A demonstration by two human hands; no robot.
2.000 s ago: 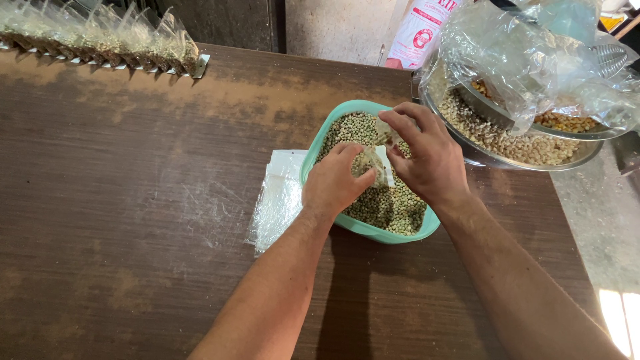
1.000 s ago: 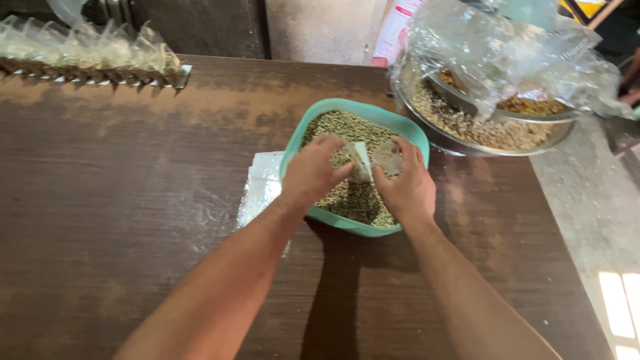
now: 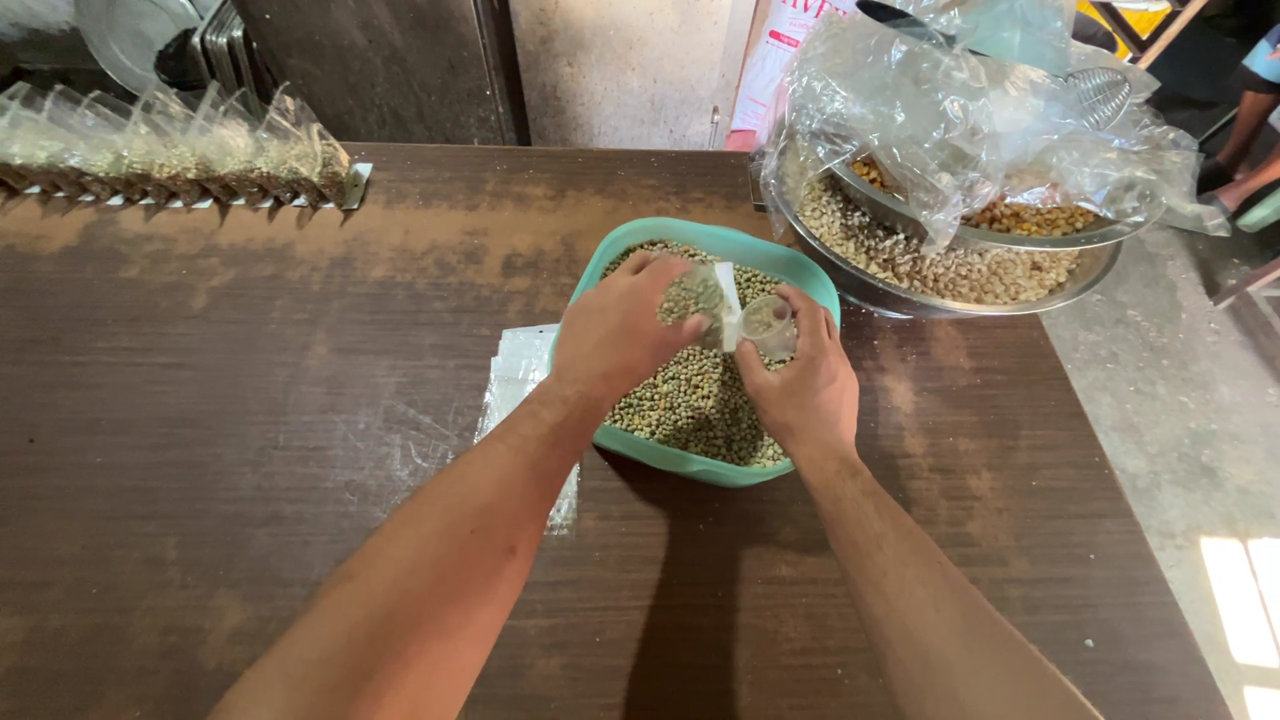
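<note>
A turquoise plastic tub [image 3: 715,474] full of pale greenish dried peas or similar seeds [image 3: 690,400] stands on the brown table. Over it, my left hand [image 3: 630,320] grips a small clear plastic bag [image 3: 697,300] with a white strip [image 3: 729,305] at its opening; some seeds show through the bag. My right hand [image 3: 805,380], just to the right, holds a small clear plastic cup [image 3: 768,324] tilted beside the strip. Under my left forearm lies a stack of flat clear bags with white strips [image 3: 520,365], partly hidden by the arm and tub.
Filled clear bags [image 3: 170,150] stand in a row at the back left of the table [image 3: 250,450]. At the back right, a large metal basin [image 3: 900,297] of pale grains holds a smaller bowl of orange-yellow kernels [image 3: 1040,215] under crumpled plastic [image 3: 930,100]. A person's leg [image 3: 1245,130] shows far right.
The small cup has come into plain sight in my right hand. The bag in my left hand now shows seeds inside. Both hands remain over the tub.
</note>
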